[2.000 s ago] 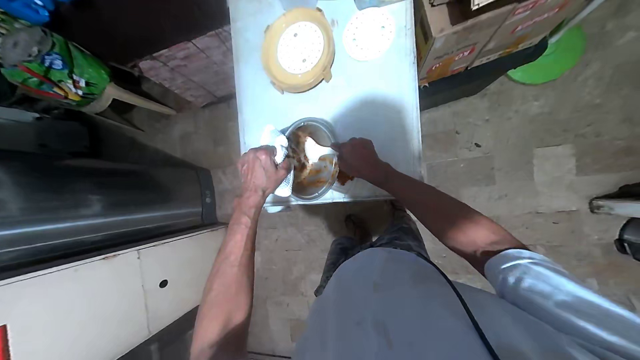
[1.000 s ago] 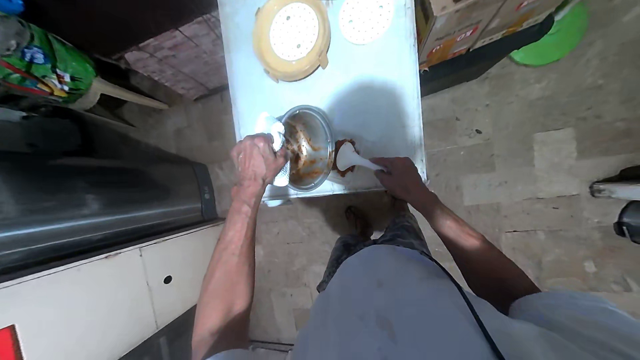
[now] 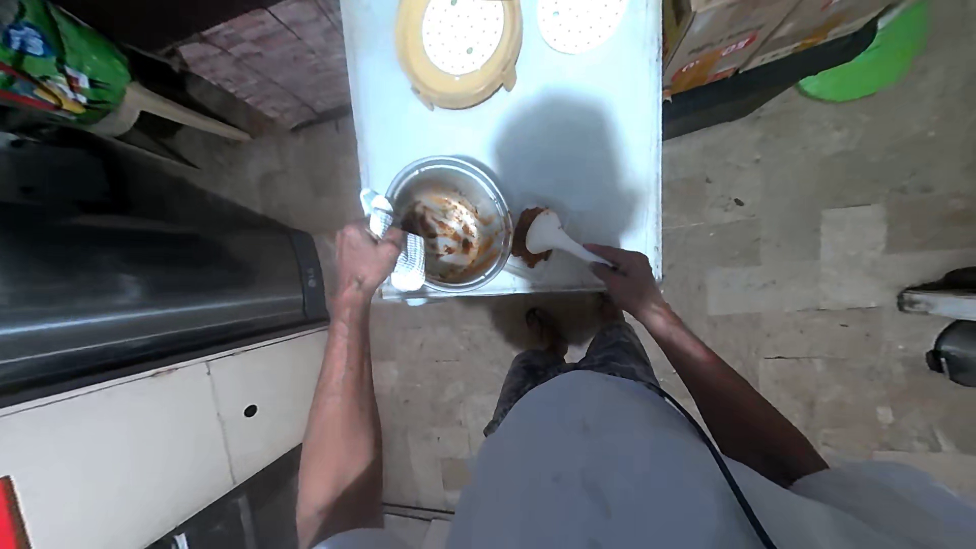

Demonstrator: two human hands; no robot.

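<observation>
My left hand (image 3: 368,255) grips the left rim of a round metal pot (image 3: 499,248) through a folded white cloth (image 3: 410,263). Orange-brown sauce smears cover the pot's inside. To the pot's right, my right hand (image 3: 627,276) holds the handle of a white rice paddle (image 3: 544,232). The paddle's head lies over a reddish-brown patch of food (image 3: 526,248) on the white table (image 3: 465,137), close beside the pot. Whether the paddle touches the table cannot be told.
A yellow ring-shaped lid or tray with a white perforated disc (image 3: 457,91) lies at the table's far side, beside another white perforated disc (image 3: 581,23). Cardboard boxes (image 3: 717,46) stand at the right, a dark steel refrigerator (image 3: 152,267) at the left.
My right hand has moved right, bringing the paddle from inside the pot to the food patch beside it. My left hand has stayed at the pot's left rim.
</observation>
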